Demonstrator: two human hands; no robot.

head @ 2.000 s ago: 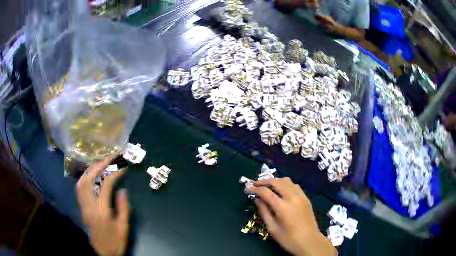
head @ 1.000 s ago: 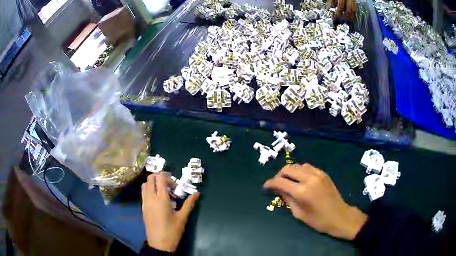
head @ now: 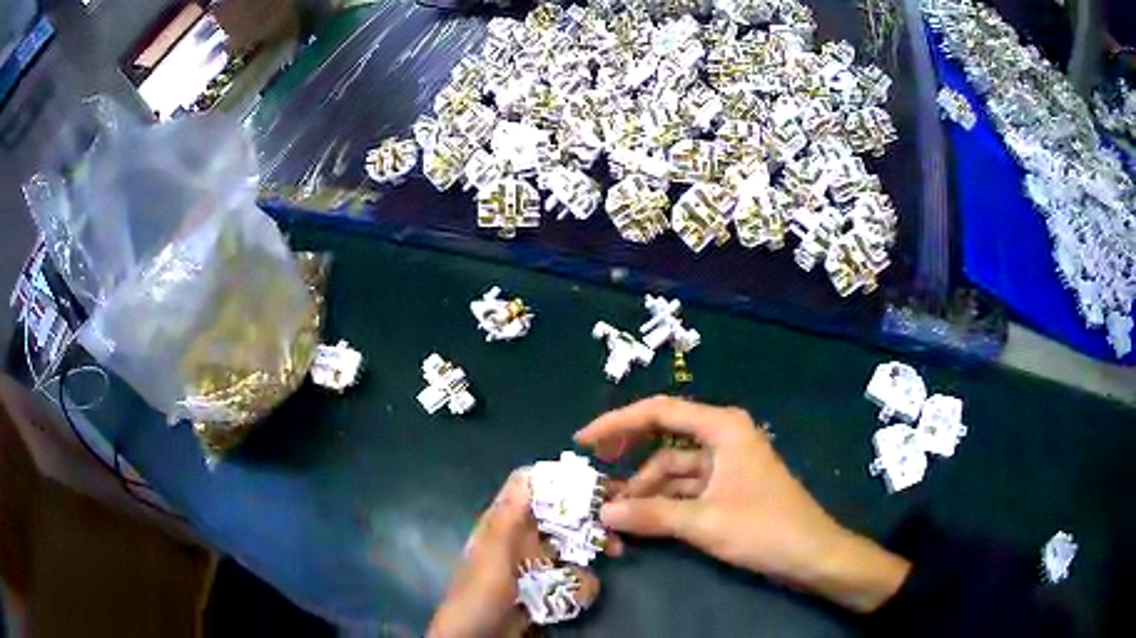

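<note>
My left hand (head: 488, 567) is low in the middle of the view, cut off by the bottom edge. It holds several white housings (head: 567, 492) stacked together. My right hand (head: 735, 492) is just right of them, its fingertips at the side of the held housings; whether it pinches a contact cannot be seen. Loose white housings (head: 445, 385) lie on the green mat beyond my hands, and two more touch each other near a small gold contact (head: 681, 366). The small gold heap seen earlier is hidden by my right hand.
A clear plastic bag (head: 199, 268) with gold contacts stands at the left. A large housing pile (head: 673, 125) covers the black sheet ahead (head: 343, 150). Three white housings (head: 899, 456) and a single one lie at the right. White parts lie on a blue sheet (head: 997, 249) far right.
My left hand has picked up white housings and moved right, beside my right hand. My right hand has moved slightly left to meet it. The view has shifted too.
</note>
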